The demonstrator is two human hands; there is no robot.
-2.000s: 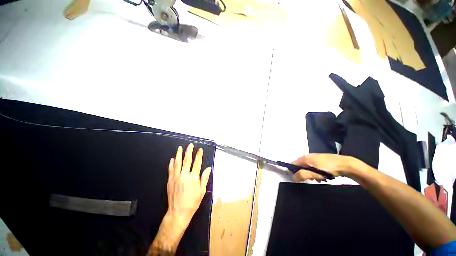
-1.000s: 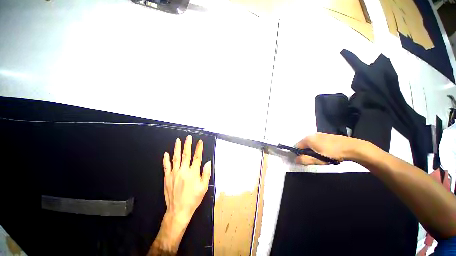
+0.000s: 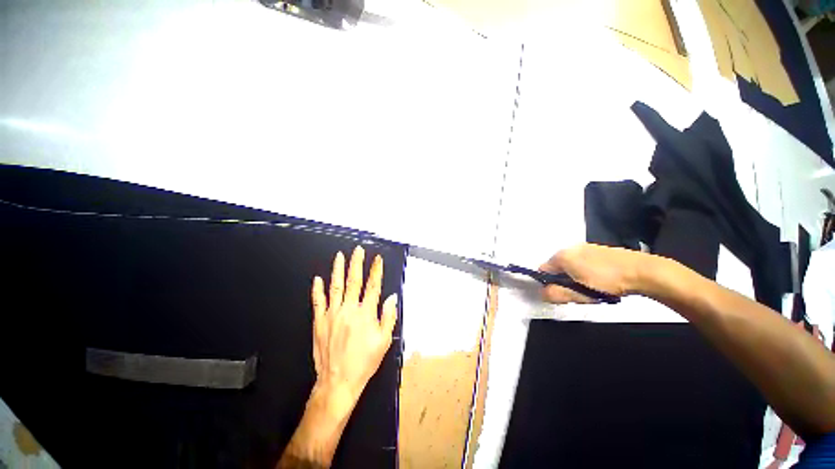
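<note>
A black cloth panel (image 3: 183, 284) lies at the left of the table with a thin white chalk line near its far edge. My left hand (image 3: 352, 321) lies flat on it near its right edge, fingers spread, holding nothing. My right hand (image 3: 586, 273) grips the dark handles of the shears (image 3: 458, 259). Their silver blades point left and meet the panel's far right corner by the chalk line; the blade tips are hard to make out. A grey metal weight (image 3: 172, 368) lies on the panel, left of my left hand.
Another black panel (image 3: 632, 394) lies at the near right. Crumpled black pieces (image 3: 687, 220) lie beyond my right hand. Tan card patterns (image 3: 746, 46) are at the far right. A machine base (image 3: 320, 9) is cut off at the top edge. The white table (image 3: 275, 119) shows brown board at a seam.
Since the first frame the view has shifted, and the machine is now mostly out of the picture. Both hands, the shears and the panel keep nearly the same places relative to each other.
</note>
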